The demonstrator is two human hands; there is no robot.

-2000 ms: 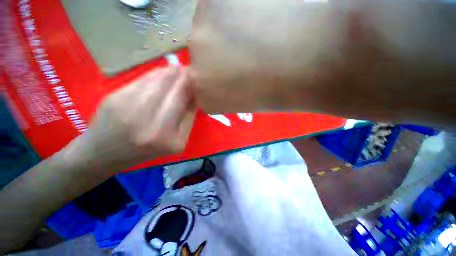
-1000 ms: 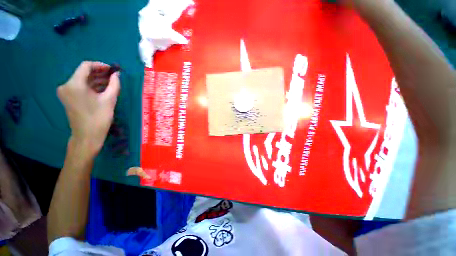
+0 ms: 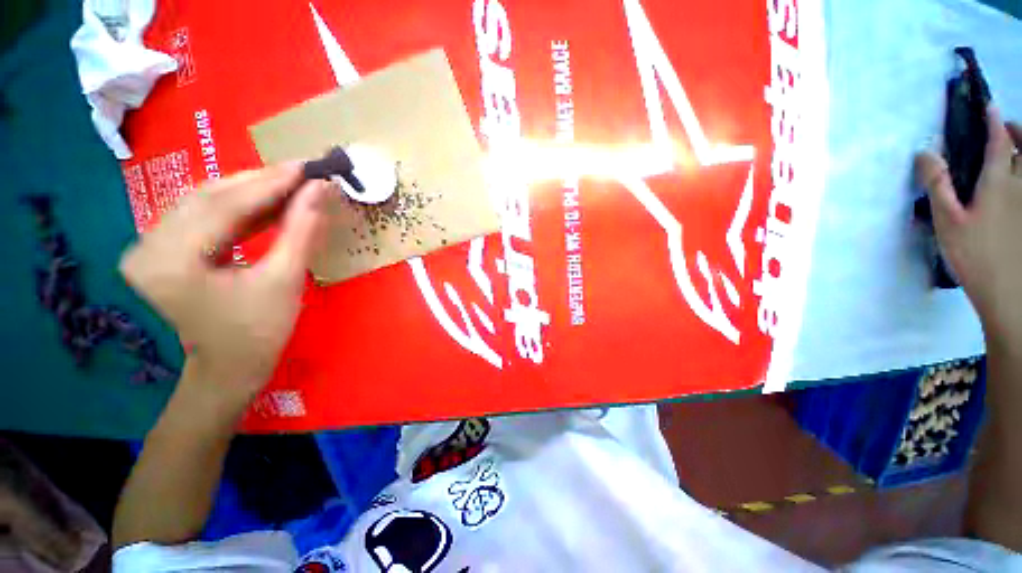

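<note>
My left hand (image 3: 230, 263) is closed at the fingertips on a small dark part (image 3: 330, 166), whose end is over the white round cap (image 3: 370, 175). The cap is on the tan cardboard pad (image 3: 294, 125), beside scattered tiny brown fittings (image 3: 403, 222). The pad lies on the red printed carton sheet (image 3: 628, 325). My right hand (image 3: 986, 213) is at the right edge, its fingers on the black tubular pieces (image 3: 964, 123) on the white sheet (image 3: 869, 224). Whether it grips one is unclear.
A crumpled white wipe (image 3: 118, 67) lies on the carton's upper left end. More small dark parts (image 3: 95, 319) lie on the green bench (image 3: 45, 386) at left. Below the bench are blue crates, the right one (image 3: 874, 437) holding pale pieces.
My left hand has moved from the green bench to over the cardboard pad with a dark part. My right hand is now at the black pieces. The view has shifted right.
</note>
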